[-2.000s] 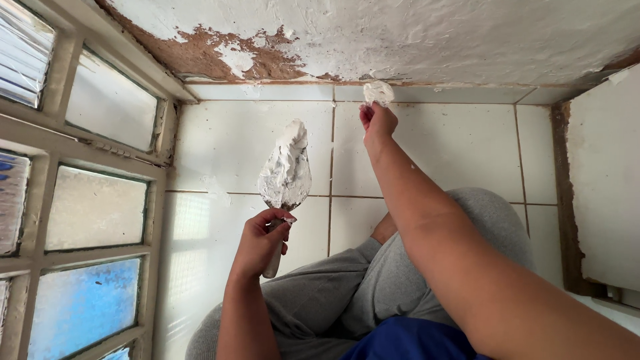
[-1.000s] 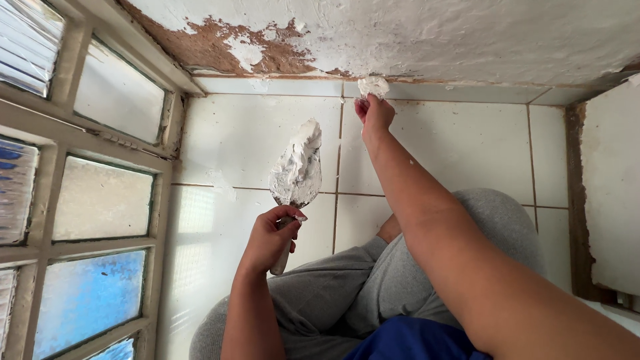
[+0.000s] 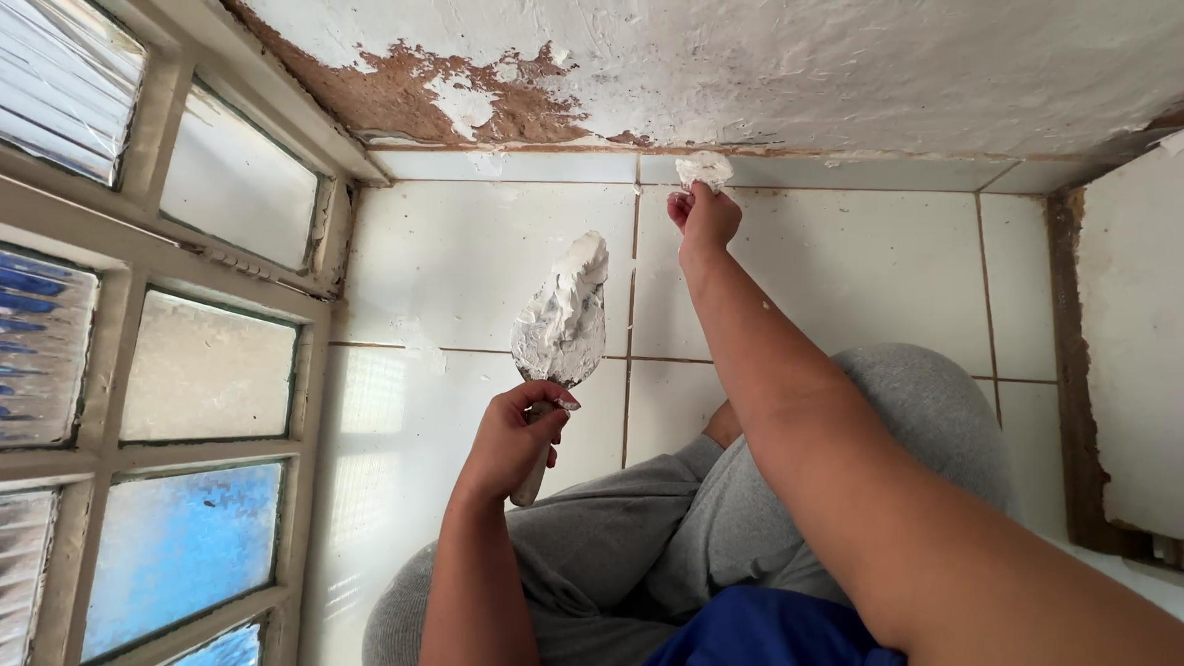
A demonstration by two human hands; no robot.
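My left hand [image 3: 523, 439] is closed round the handle of a trowel [image 3: 560, 342], whose blade carries a thick heap of white plaster-like paste [image 3: 575, 287]. White paste also marks a left fingertip. My right hand [image 3: 708, 215] reaches to the foot of the wall, its fingers closed at a white paste-covered piece [image 3: 705, 169] in front of the tile skirting [image 3: 832, 174]. Whether that piece is a small tool or only paste cannot be told. Above it, the white wall [image 3: 832, 74] has a patch of bare brown render [image 3: 407, 92] to the left.
A metal-framed glazed door or window [image 3: 213, 370] stands close on the left. White floor tiles [image 3: 462, 250] bear small specks. On the right is a white panel [image 3: 1138, 342] with a worn brown edge. My crossed legs in grey trousers [image 3: 638, 536] fill the near floor.
The right hand stays low by the wall at the skirting, and the left hand still holds the loaded trowel. The view has shifted slightly.
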